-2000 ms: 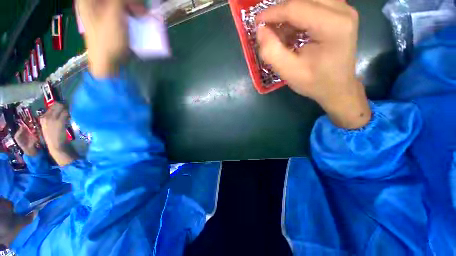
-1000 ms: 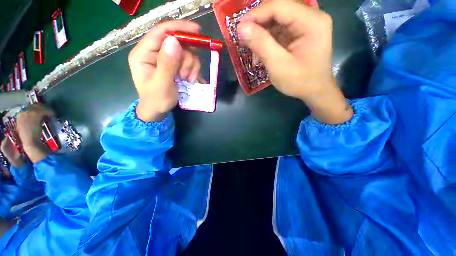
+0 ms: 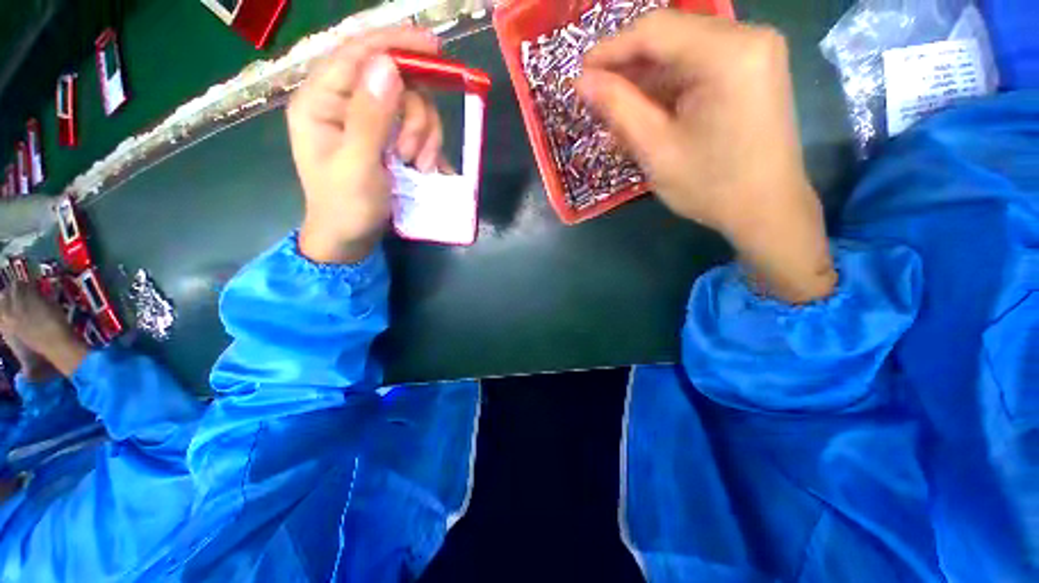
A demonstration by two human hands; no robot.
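Observation:
My left hand [image 3: 348,148] holds a red-and-white housing [image 3: 435,211] in the air above the green worktop. Its red barrel edge is at the top, under my thumb, and a rectangular window shows below it. My right hand [image 3: 712,125] is over the red parts bin [image 3: 556,182], which is heaped with silver pins [image 3: 595,159]. Its thumb and index finger are bent close together at the pins. Whether a pin is between them cannot be told.
A clear plastic bag with a white label [image 3: 934,82] lies right of the bin. Red-and-white housings [image 3: 111,71] stand on the green belt beyond the worn whitish strip [image 3: 239,91]. At far left are a neighbour's hands [image 3: 40,325], more housings and loose pins [image 3: 149,305].
My left hand came back from the far edge with a housing, now clearly seen. My right hand stays over the bin, slightly shifted. The neighbour's hands moved left, leaving housings lying there.

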